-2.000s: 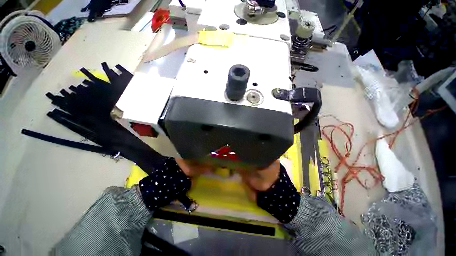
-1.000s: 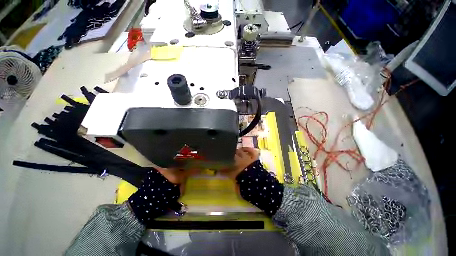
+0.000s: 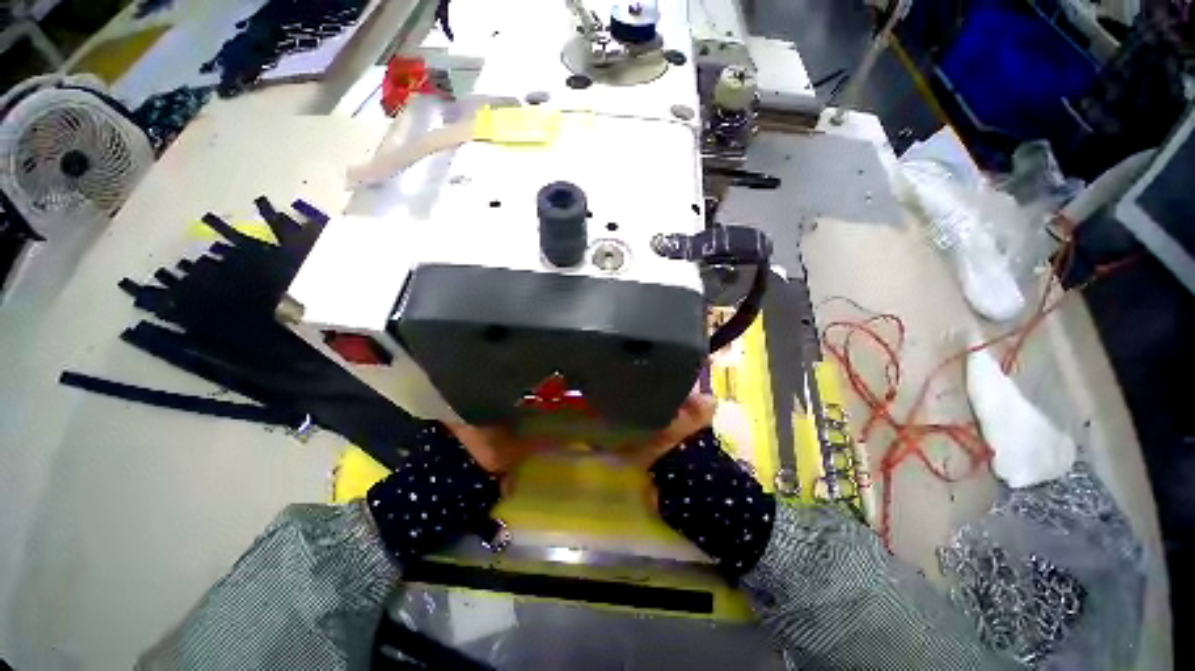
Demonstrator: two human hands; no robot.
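Observation:
The white sewing machine (image 3: 564,171) with its dark grey head cover (image 3: 550,347) stands in front of me and hides the needle area. My left hand (image 3: 488,446) and my right hand (image 3: 679,426) reach under the head cover from either side, over the yellow-covered work surface (image 3: 577,505). The fingers of both hands are mostly hidden, and what they hold does not show. A small metal ring (image 3: 497,534) shows beside my left cuff. A loose black strap (image 3: 564,586) lies across the near edge on clear plastic.
A fanned pile of black straps (image 3: 249,302) lies left of the machine, with one strap (image 3: 170,397) apart. A white fan (image 3: 76,164) stands at the rear left. On the right are rings in a row (image 3: 836,452), red-orange cord (image 3: 891,380), white bundles (image 3: 1016,420) and a bag of rings (image 3: 1035,577).
The camera view has shifted between frames. Both hands stay under the machine head; the right hand showed more a second ago and is now further under the cover's edge.

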